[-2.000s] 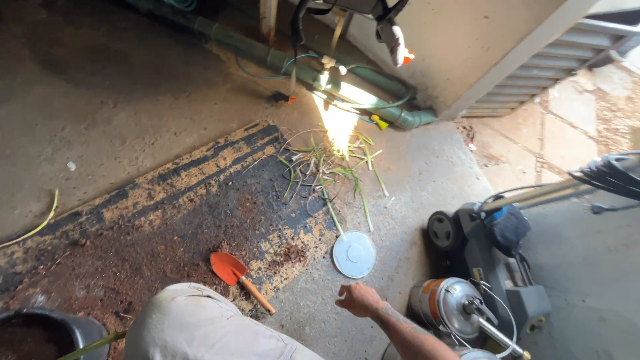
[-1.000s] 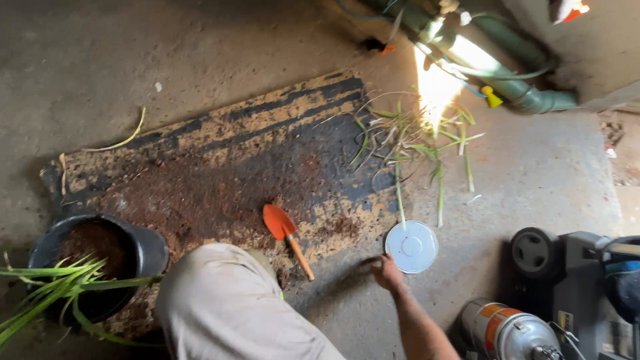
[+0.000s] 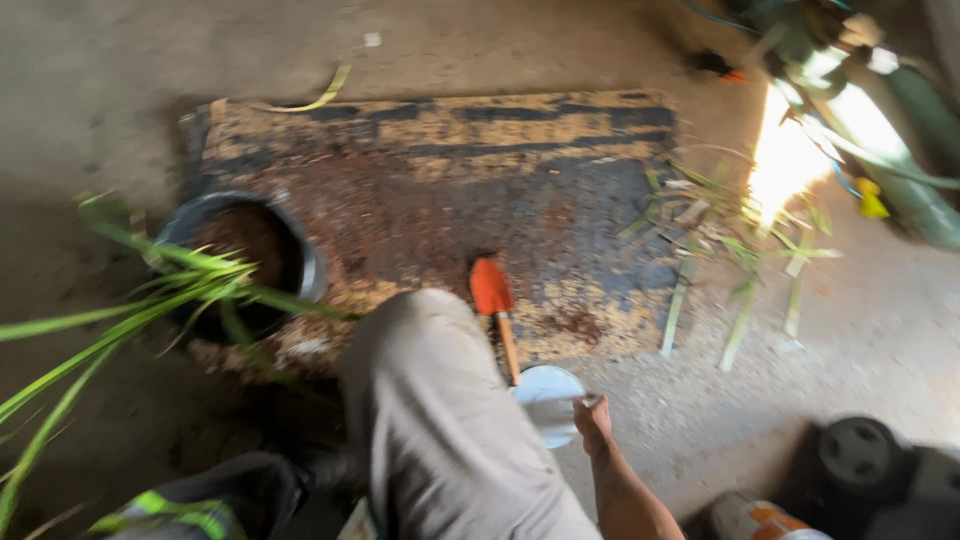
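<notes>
My right hand (image 3: 592,416) is closed on the edge of a round pale lid (image 3: 546,386), low and right of the middle, just beyond my bent knee. Close to the lid's upper left lies the wooden handle of an orange-bladed hand trowel (image 3: 491,289), whose blade rests on a soil-strewn board (image 3: 525,135). At the left stands a dark plastic pot (image 3: 319,274) with brown soil inside. Long green leaves (image 3: 187,289) of a plant reach across the pot and out to the left edge. My left hand is not in view.
Cut leaf strips (image 3: 739,262) lie at the board's right end, beside green pipes (image 3: 911,165). A wheeled machine (image 3: 859,454) and a metal canister (image 3: 757,517) stand at the lower right. A dark trouser leg with a bright reflective band (image 3: 180,517) shows at lower left.
My right hand now has hold of the lid, which has moved left, close to the trowel's handle and away from the leaf strips. The view has swung left, showing more of the pot and plant.
</notes>
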